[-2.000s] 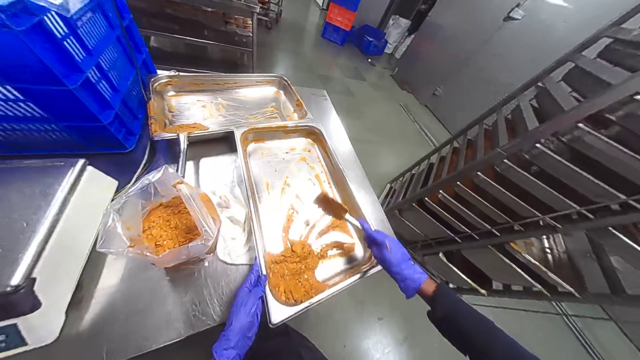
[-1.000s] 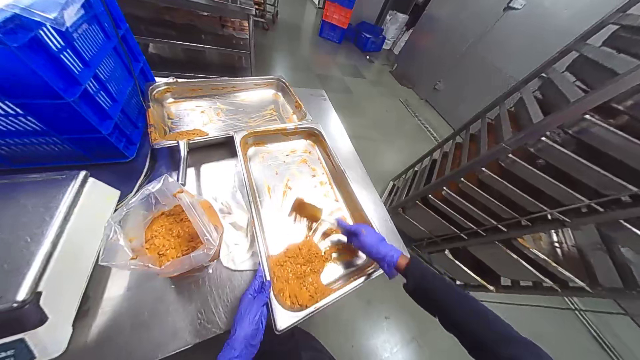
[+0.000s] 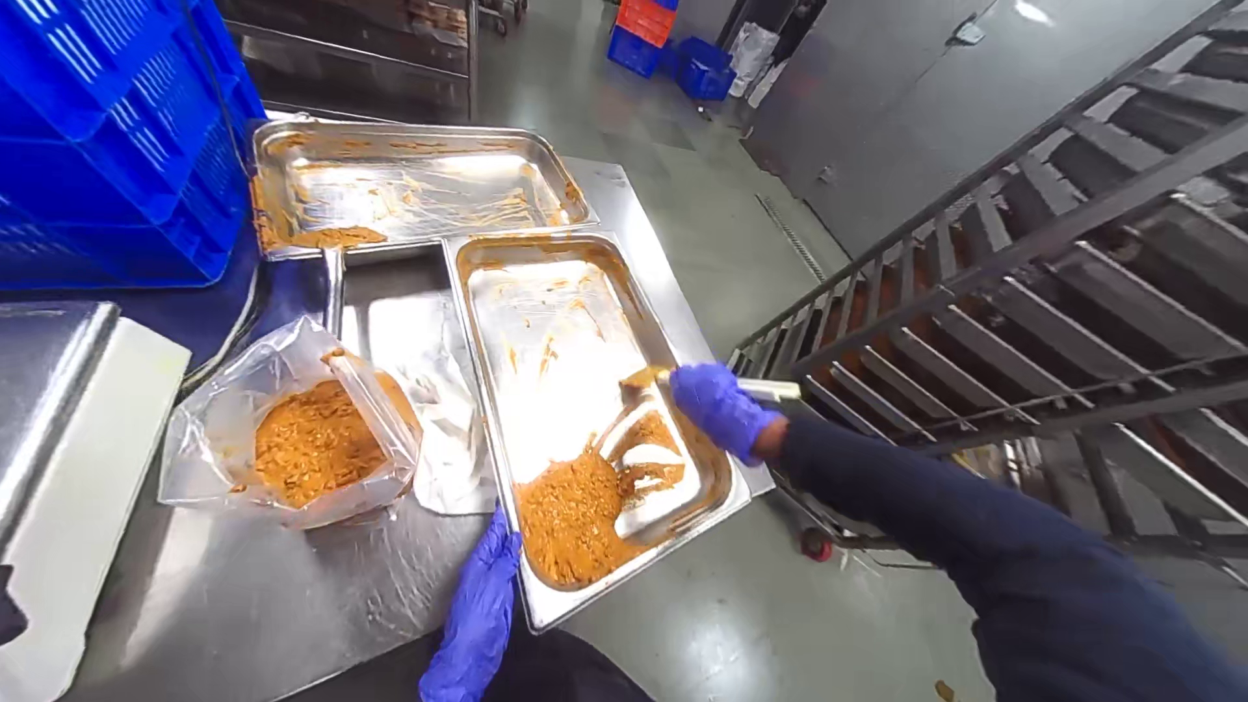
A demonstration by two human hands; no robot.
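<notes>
My right hand (image 3: 721,409), in a blue glove, is closed around a spatula (image 3: 770,389) with a pale handle; its paste-coated blade is over the right side of a steel pan (image 3: 536,331). Orange-brown chunky paste (image 3: 575,522) lies heaped in the pan's near end, with smears beside it. My gloved left hand (image 3: 478,604) grips the pan's near left rim, its fingers partly hidden. Left of the pan stands an open clear plastic bag (image 3: 205,448) holding the same kind of paste, beside a white cloth (image 3: 451,439).
A second smeared steel pan (image 3: 419,195) lies across the table's far side. Stacked blue crates (image 3: 107,175) and what looks like a scale (image 3: 107,429) are at left. A metal rack (image 3: 1014,253) stands close on the right. More crates (image 3: 704,68) sit on the floor beyond.
My right hand and the spatula have shifted toward the pan's right edge since one second ago. The left hand stays at the near left rim.
</notes>
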